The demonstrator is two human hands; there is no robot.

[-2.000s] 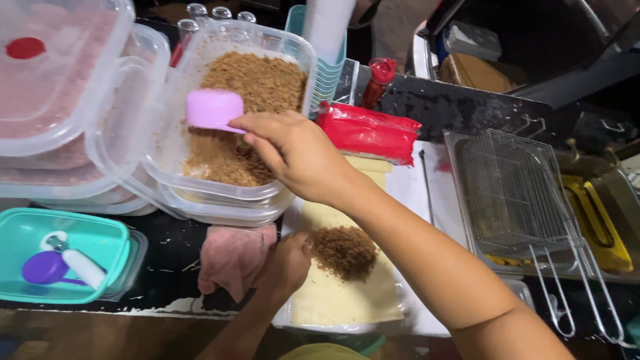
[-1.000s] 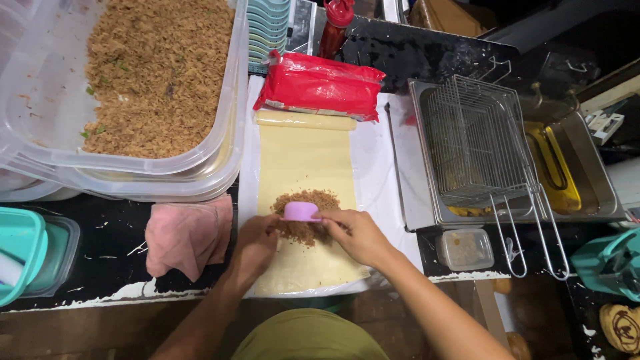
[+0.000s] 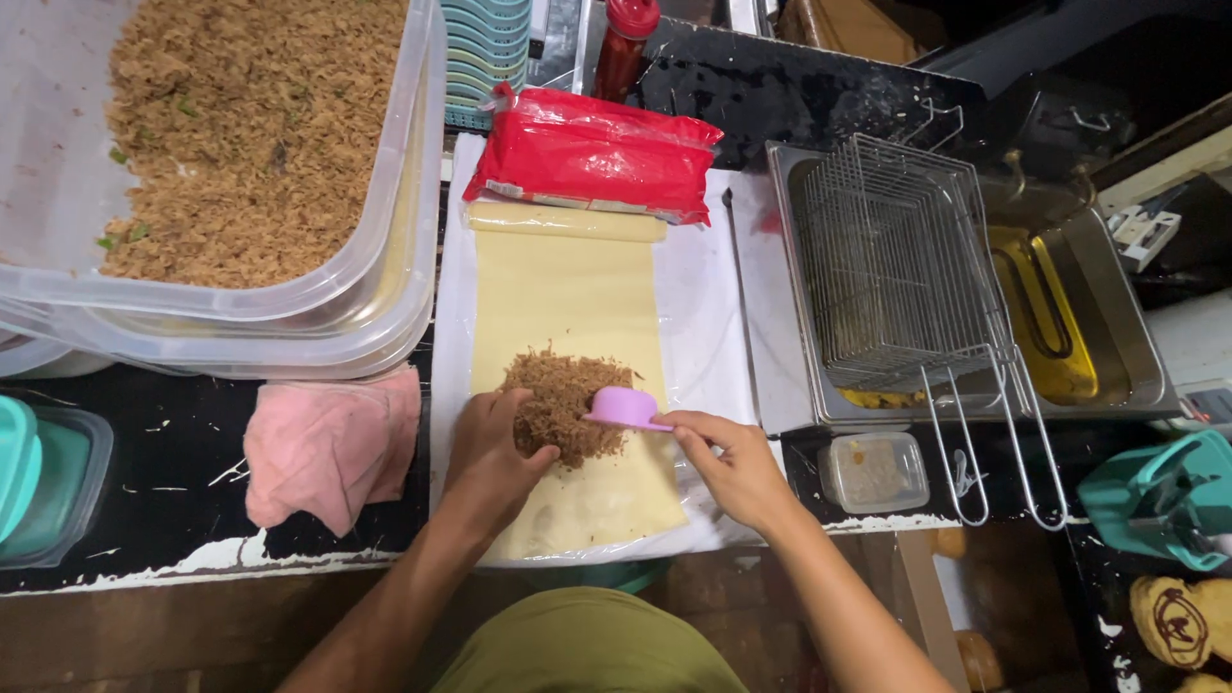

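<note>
A pale yellow sheet of dough (image 3: 568,308), rolled up at its far end, lies on white plastic. Brown shredded filling (image 3: 568,395) is heaped on its nearer half. My left hand (image 3: 496,452) rests against the heap's left side, fingers spread and holding nothing. In my right hand (image 3: 727,462) is the handle of a pink measuring cup (image 3: 626,406), whose bowl touches the heap's right side. More shredded filling (image 3: 260,144) fills much of a clear plastic tub (image 3: 346,289) at the upper left. Behind the roll lies a red plastic package (image 3: 592,159).
Right of the sheet stands a metal deep fryer (image 3: 804,375) with wire baskets (image 3: 895,260) and oil. A small lidded container (image 3: 876,472) sits before it. Left are a pink cloth (image 3: 332,443) and teal containers (image 3: 58,481). A red-capped bottle (image 3: 626,48) stands behind the package.
My right hand has brought the cup from over the tub to the heap, then shifted it right. My left hand has moved from the cup to the heap's left side. The view has swung rightward.
</note>
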